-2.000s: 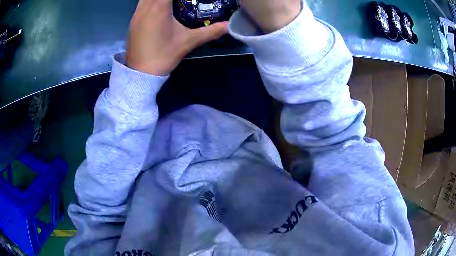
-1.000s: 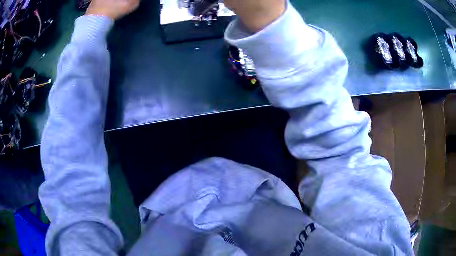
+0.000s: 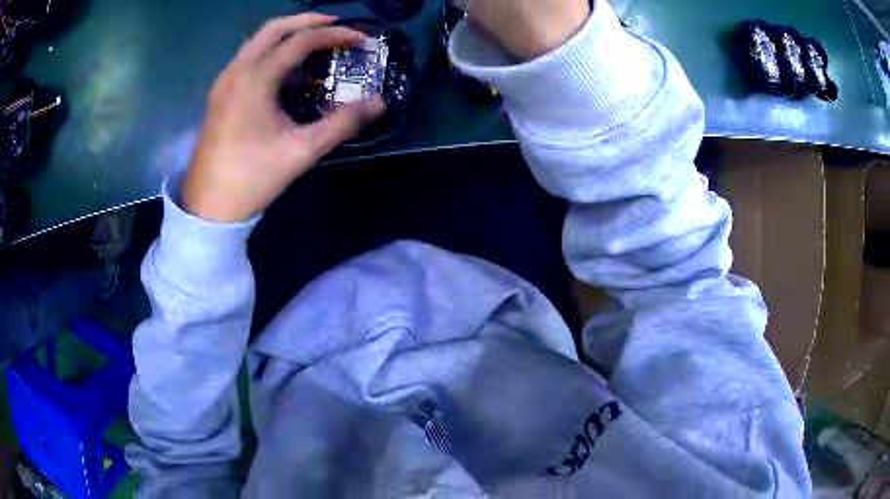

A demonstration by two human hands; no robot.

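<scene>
A part-built unit (image 3: 359,73), a black housing with a silvery-white circuit board, lies on the green bench top near its front edge. My left hand (image 3: 256,117) curves round its left side, with the thumb at the lower edge and the fingers over the top left. My right hand (image 3: 532,19) is cut off by the top edge of the picture, right of the unit. Its fingers and anything in them are out of sight. A bit of another unit with coloured parts shows beside the right cuff, mostly hidden by it.
Three black ovals with silvery centres (image 3: 790,63) stand in a tight row at the right of the green bench (image 3: 625,88). Black wired parts (image 3: 21,112) lie at the left. An open brown carton (image 3: 771,244) is below right, a blue stool (image 3: 59,409) below left.
My left hand has come from the upper left back down toward the bench's front edge and is now round a unit. The white-topped box at the back has left view. My right hand stays at the top edge.
</scene>
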